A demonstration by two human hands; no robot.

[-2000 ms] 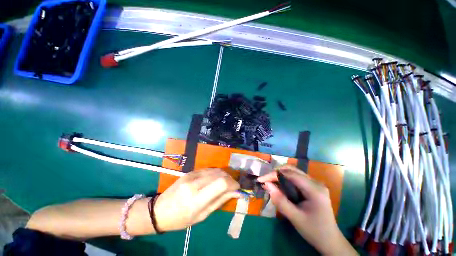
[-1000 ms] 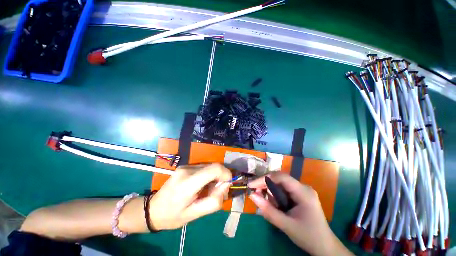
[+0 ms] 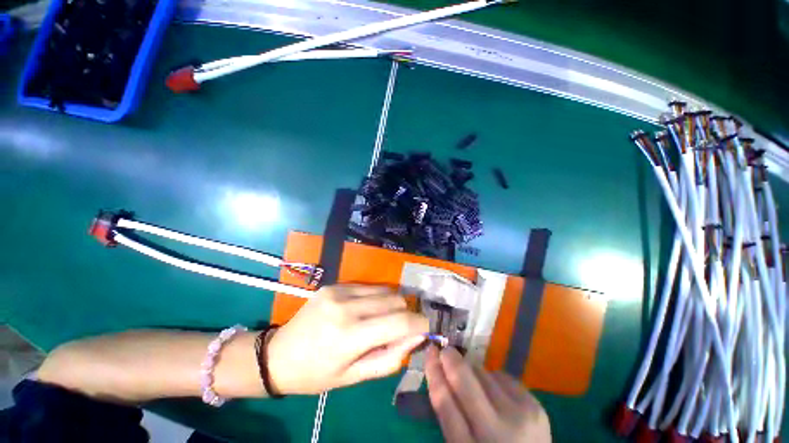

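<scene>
A white two-leg cable harness point(image 3: 203, 267) lies at left, with its red-and-black connector point(image 3: 104, 228) at the far left. Its upper leg ends in a small black housing point(image 3: 317, 276) on the orange board point(image 3: 562, 333). The lower leg runs under my left hand point(image 3: 350, 339), whose fingertips pinch thin coloured wire ends point(image 3: 435, 338), blue and white showing. My right hand point(image 3: 484, 400) meets them from below, thumb and finger closed on the wire tips. The metallic holding fixture point(image 3: 446, 322) shows just above the fingertips. No dark tool is visible in my right hand.
Loose black housings point(image 3: 420, 203) lie behind the board. A blue parts tray point(image 3: 130, 78) is at upper left, with another harness point(image 3: 337, 39) across the metal rail point(image 3: 536, 60). A large harness bundle point(image 3: 692, 260) lies at right. Black tape point(image 3: 529, 303) crosses the board.
My right hand has moved down toward the board's front edge, uncovering the fixture and grey tape; the dark tool in it no longer shows. The camera view has shifted slightly.
</scene>
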